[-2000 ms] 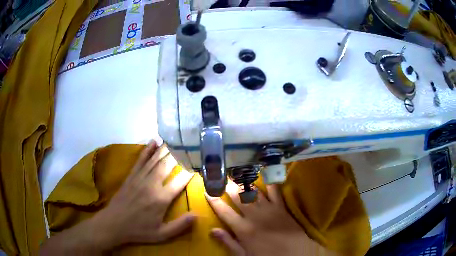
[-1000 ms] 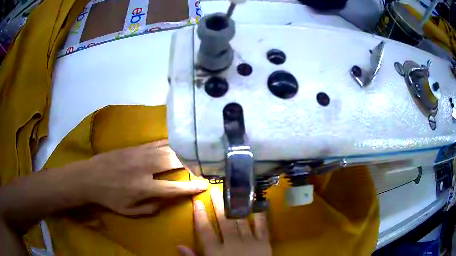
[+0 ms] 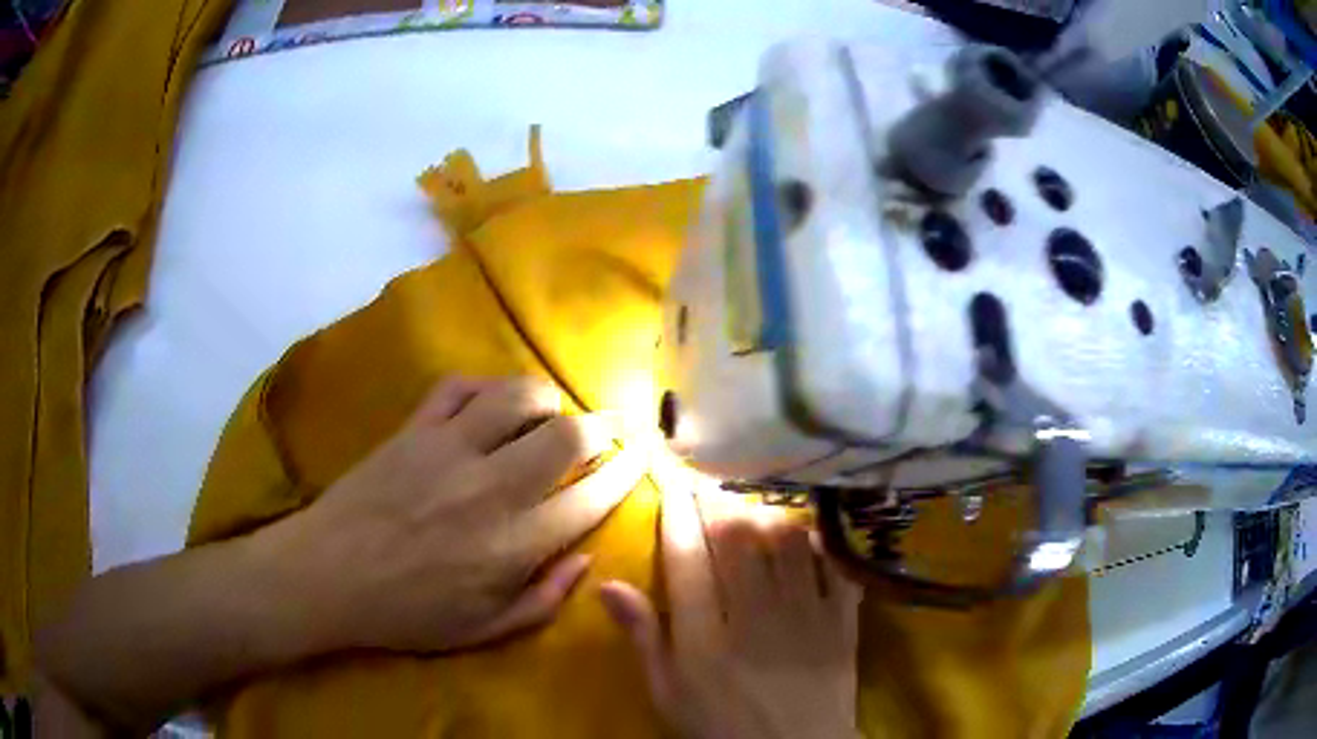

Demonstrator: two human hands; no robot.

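The mustard-yellow garment panel (image 3: 433,339) lies under the white machine head (image 3: 910,318). A seam line (image 3: 520,321) runs across the cloth to the bright lamp glow, where the presser foot and needle are hidden by glare. My left hand (image 3: 448,520) lies on the cloth left of the seam, its fingers bent and pressed together near the glow, seemingly pinching the cloth. My right hand (image 3: 751,592) lies flat on the cloth right of it, fingers forward, thumb apart, fingertips partly behind the machine head.
Long mustard garment pieces (image 3: 72,289) hang at the left table edge. The white table (image 3: 332,130) shows behind the cloth. A taped brown panel (image 3: 433,18) lies at the back. A dark round container (image 3: 1210,116) stands at the upper right. The metal lever guard (image 3: 1054,498) juts from the head.
The machine head appears further right and more turned in view. More cloth with a seam and a ragged end shows behind the glow. My left fingers have bent; my right hand appears further right.
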